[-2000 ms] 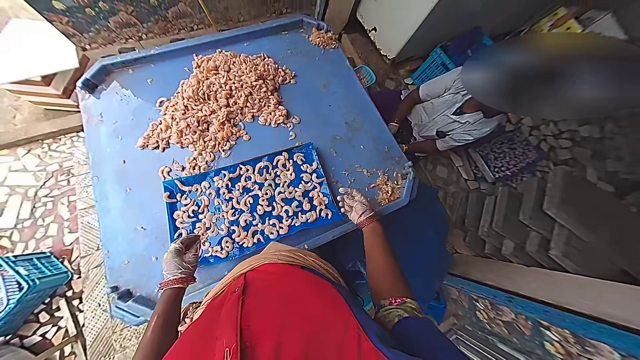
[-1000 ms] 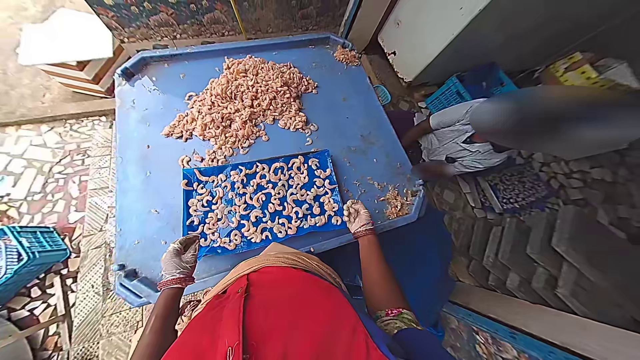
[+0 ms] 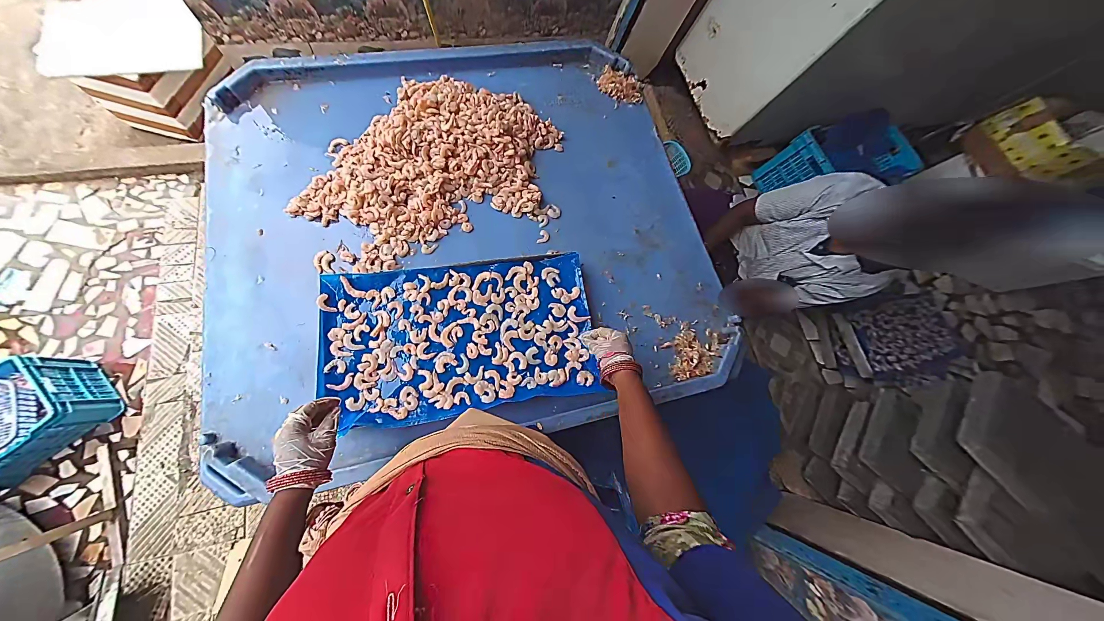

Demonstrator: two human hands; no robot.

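A blue tray [image 3: 324, 354] lined with blue plastic sheet lies on a large blue plastic table [image 3: 250, 285], close to my body. Peeled shrimp [image 3: 457, 336] are spread over the sheet in a loose single layer. Beyond the tray is a big heap of shrimp [image 3: 448, 155]. My left hand [image 3: 306, 438], in a clear glove, is at the tray's near left corner, its fingers pinched together on the sheet's edge. At the right edge, my right hand [image 3: 608, 343], also gloved, has its fingers closed on the tray's side or the sheet; which of the two I cannot tell.
Shell scraps [image 3: 693, 352] lie at the table's right corner, with more scraps [image 3: 619, 84] at the far right corner. A person [image 3: 802, 237] sits beside the right edge. Blue crates [image 3: 793, 159] stand behind that person; a teal crate [image 3: 78, 392] is at the left.
The view has shifted, so the table sits farther right in it. Both hands stay at the tray's sides, and the shrimp layer looks much the same.
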